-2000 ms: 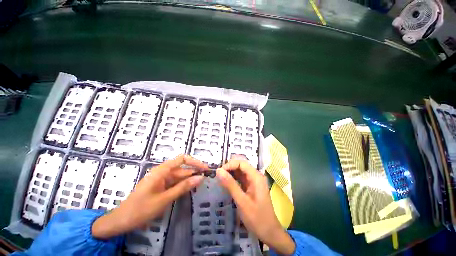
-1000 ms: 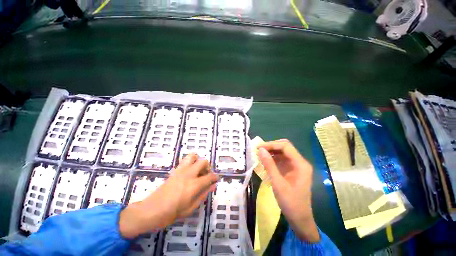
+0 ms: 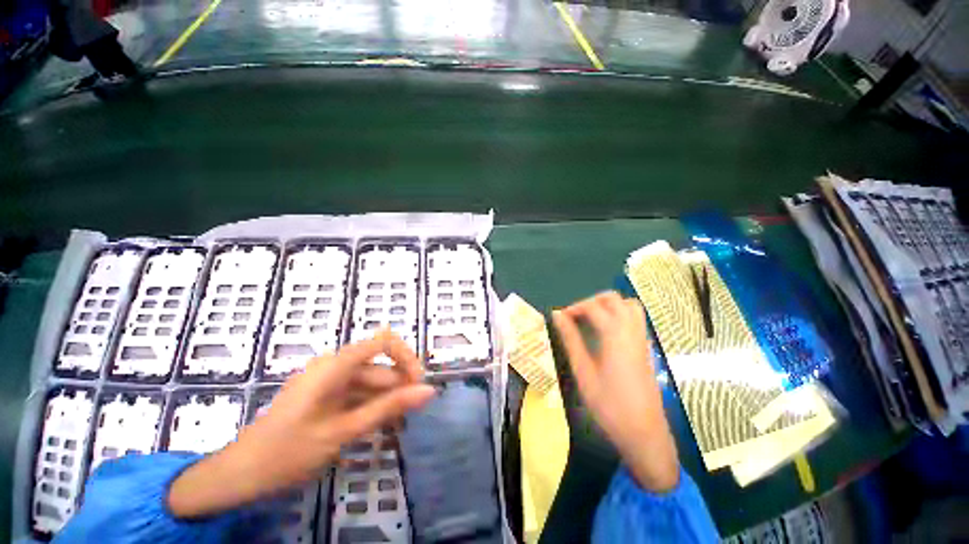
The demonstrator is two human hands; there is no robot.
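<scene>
A grey phone middle frame (image 3: 451,462) lies at a slant over the lower right corner of the blister tray (image 3: 55,319). My left hand (image 3: 303,420) is at its top left corner, with thumb and fingertips closed on the edge. My right hand (image 3: 616,372) is raised to the right of the tray, beside the pale yellow adhesive sheet (image 3: 542,452). Its thumb and forefinger are close to each other; whether a tiny piece is between them cannot be told. Other white-silver frames (image 3: 457,308) sit in the tray pockets.
Right of my right hand, striped yellow sheets (image 3: 691,351) lie on a blue plastic bag (image 3: 786,308), with dark tweezers (image 3: 703,301) on top. Stacked trays (image 3: 914,276) stand at the far right. A green conveyor belt (image 3: 425,149) runs behind the tray; a fan (image 3: 797,32) is at the back right.
The view has shifted right. My left hand has moved from over the tray's lower row to the grey frame, which now looks raised. My right hand has moved off the yellow sheet, slightly right.
</scene>
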